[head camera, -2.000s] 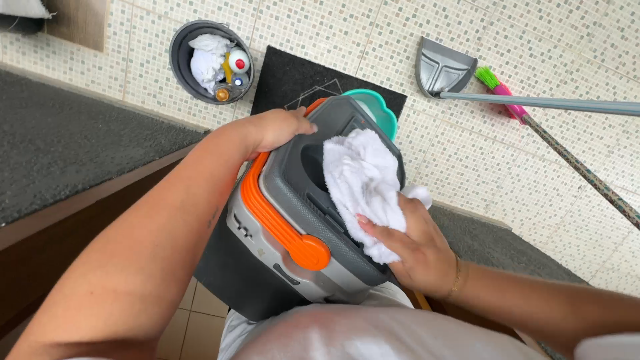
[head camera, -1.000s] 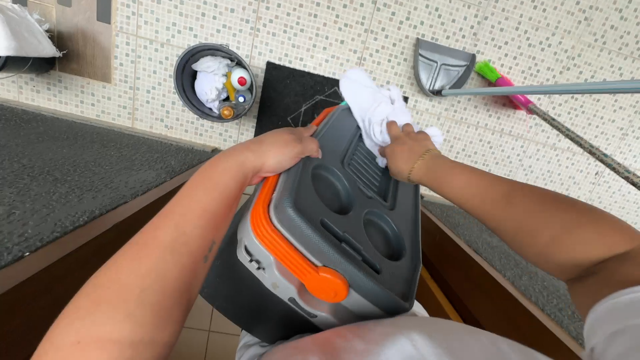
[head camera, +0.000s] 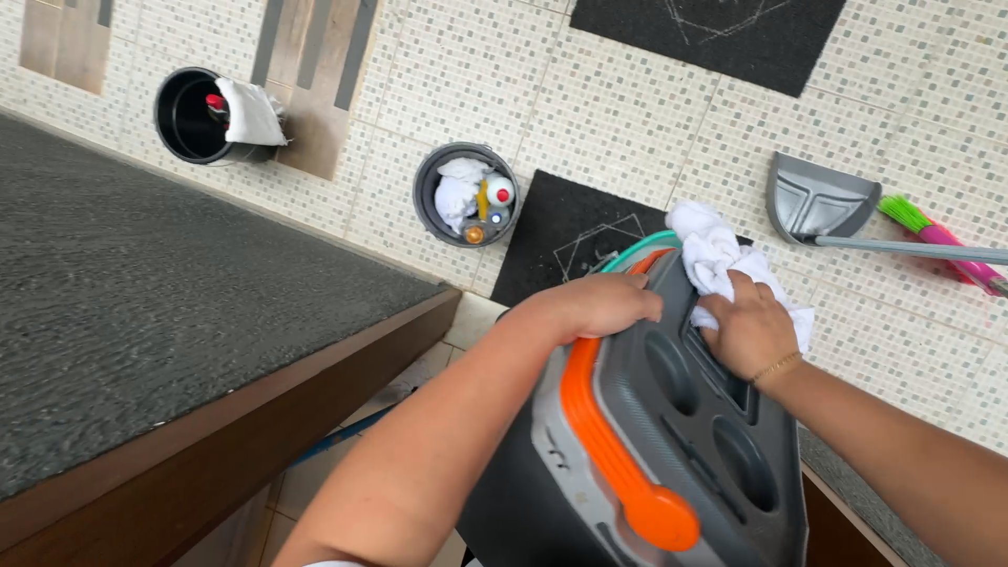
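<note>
A grey cooler box with an orange handle is tilted in front of me, its lid with two round cup recesses facing up and right. My left hand grips the far upper edge of the cooler beside the handle. In my right hand is a white cloth, pressed on the lid's far end over the ribbed recess, with part of it hanging past the edge. Behind the cooler the rim of a teal basin shows; the cooler hides most of it.
A grey bucket holds cloths and bottles; a black bucket has a white cloth over its rim. Dark mats lie on the tiled floor. A long-handled dustpan and a green-bristled broom are at right. A dark countertop flanks the left.
Two seconds ago the cloth lay over the lid's cup recesses; it has moved to the lid's far end with my right hand. My left hand stays on the cooler's edge. The view has shifted.
</note>
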